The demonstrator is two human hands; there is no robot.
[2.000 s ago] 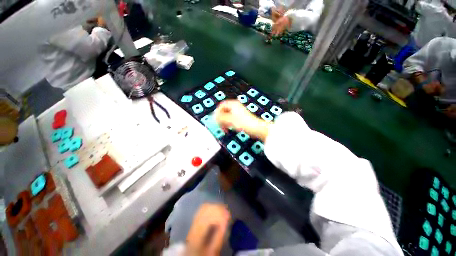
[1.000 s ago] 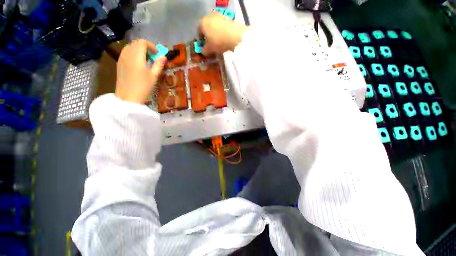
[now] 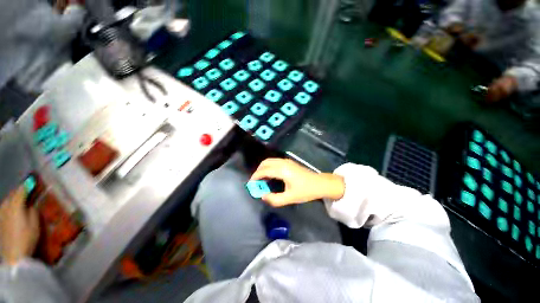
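My right hand (image 3: 299, 182) is over my lap and grips a teal housing (image 3: 258, 189) between its fingers. A dark part or opening shows beside the housing, partly covered by the fingers. My left hand (image 3: 19, 226) is at the far left edge, blurred and partly cut off, over the orange-brown fixture nests (image 3: 58, 228). Another teal housing (image 3: 29, 184) shows just above its fingertips; I cannot tell if the fingers hold it.
A pale machine (image 3: 177, 171) stands at left with a red button (image 3: 205, 139), loose teal shells (image 3: 51, 141), a brown block (image 3: 97, 156) and black-handled pliers (image 3: 151, 87). Black trays of teal housings lie ahead (image 3: 281, 127) and right (image 3: 453, 192). A dotted sheet (image 3: 410, 164) lies between. People work beyond.
My right hand has moved from the fixture to over my lap, with a teal housing in it. My left hand remains near the fixture. The view has swung to the right.
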